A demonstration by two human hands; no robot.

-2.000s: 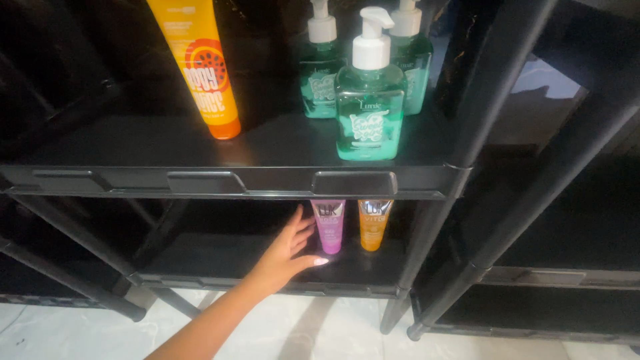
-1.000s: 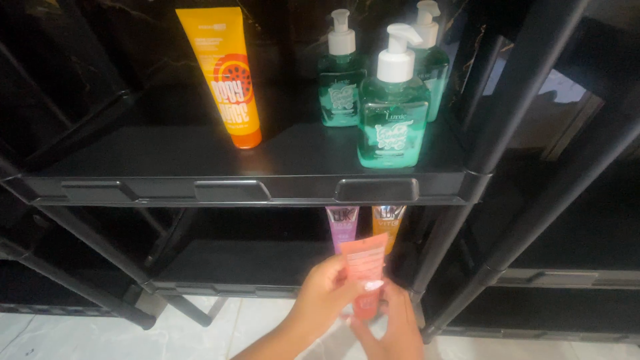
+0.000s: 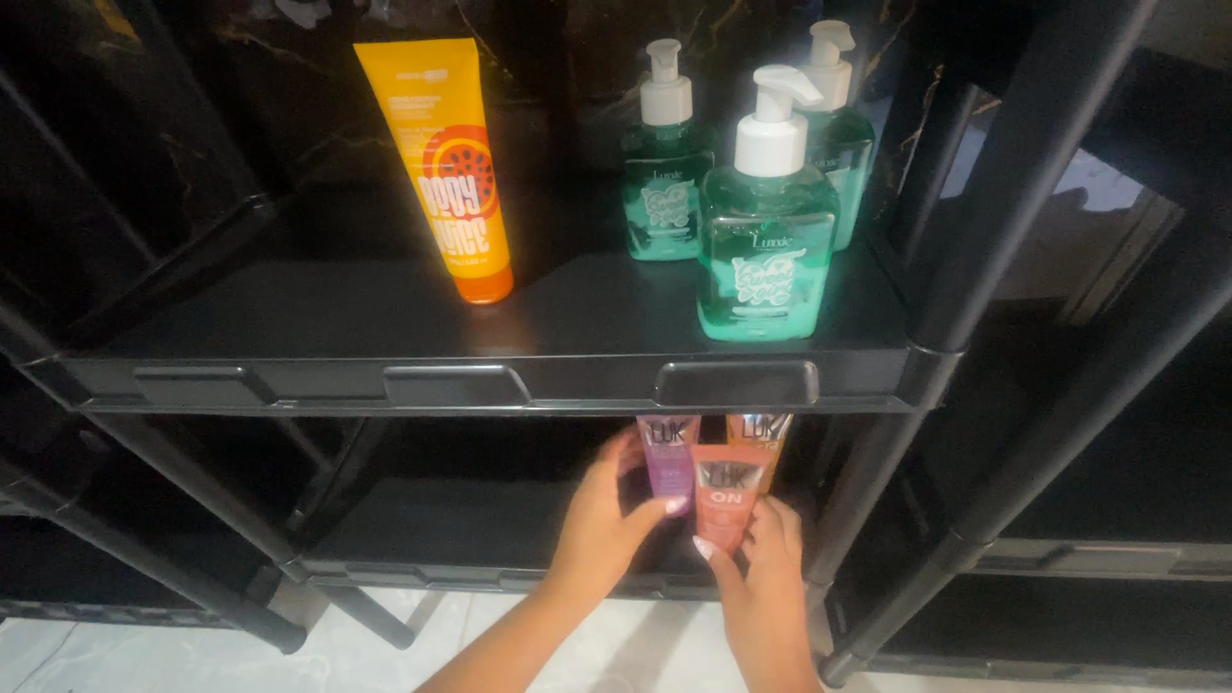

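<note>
On the lower black shelf, a coral-pink squeeze tube (image 3: 727,500) stands upright in front of a purple tube (image 3: 669,462) and an orange tube (image 3: 767,431). My right hand (image 3: 765,577) has its thumb and fingers around the pink tube's lower part. With thumb and fingers parted, my left hand (image 3: 602,520) is at the left side of the purple tube; whether it grips that tube cannot be told. The tops of the two back tubes are partly hidden by the shelf above.
The upper shelf's front edge (image 3: 577,385) overhangs the tubes. On it stand a yellow tube (image 3: 438,164) and green pump bottles (image 3: 765,250). A black shelf post (image 3: 876,491) rises right of my hands. White marble floor (image 3: 462,635) lies below.
The pink tube, earlier between both hands in front of the shelf, is now among the other tubes. My left hand has left it and moved to the purple tube.
</note>
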